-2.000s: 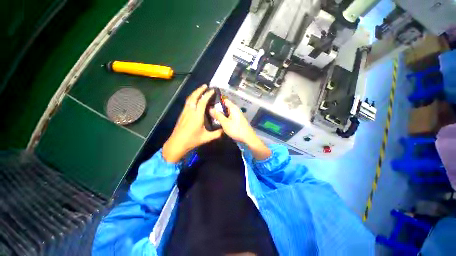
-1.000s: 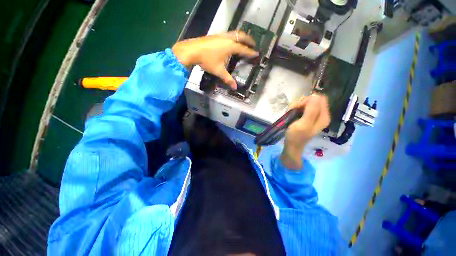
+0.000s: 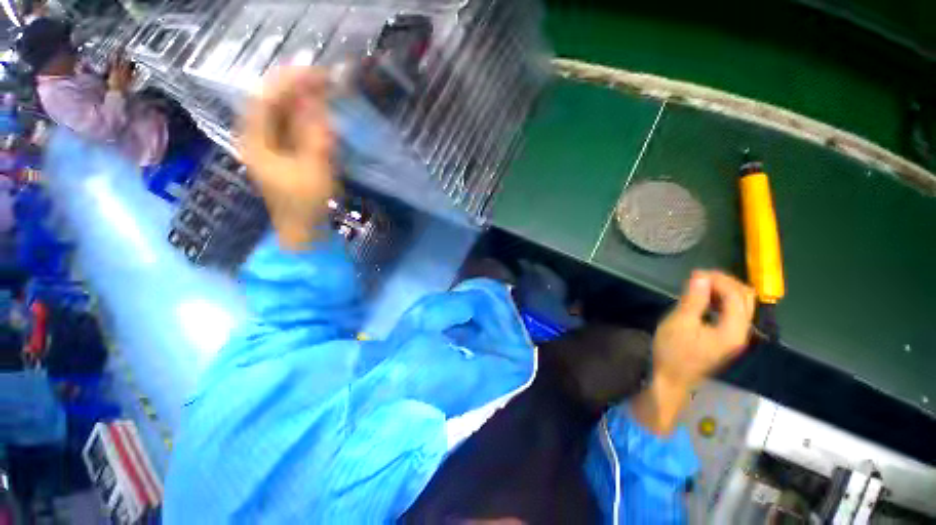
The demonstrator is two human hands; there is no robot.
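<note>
My left hand (image 3: 293, 144), blurred, is raised over the near side of a tall stack of clear ridged blister trays (image 3: 452, 128). Blur hides whether its fingers hold anything. A dark piece with some red (image 3: 403, 46) shows in the top of the stack, beyond the hand. My right hand (image 3: 706, 326) is above the bench's front edge with its fingers curved, and no part shows in it.
A yellow electric screwdriver (image 3: 761, 231) and a round grey speckled dish (image 3: 661, 216) lie on the green bench (image 3: 564, 169). The white machine (image 3: 811, 451) is at the lower right. A person (image 3: 92, 108) sits at the upper left. Dark trays (image 3: 210, 210) stand low at left.
The view has swung left from the machine to the tray stack. My left hand has left the machine's left fixture. The dark phone no longer shows in my right hand.
</note>
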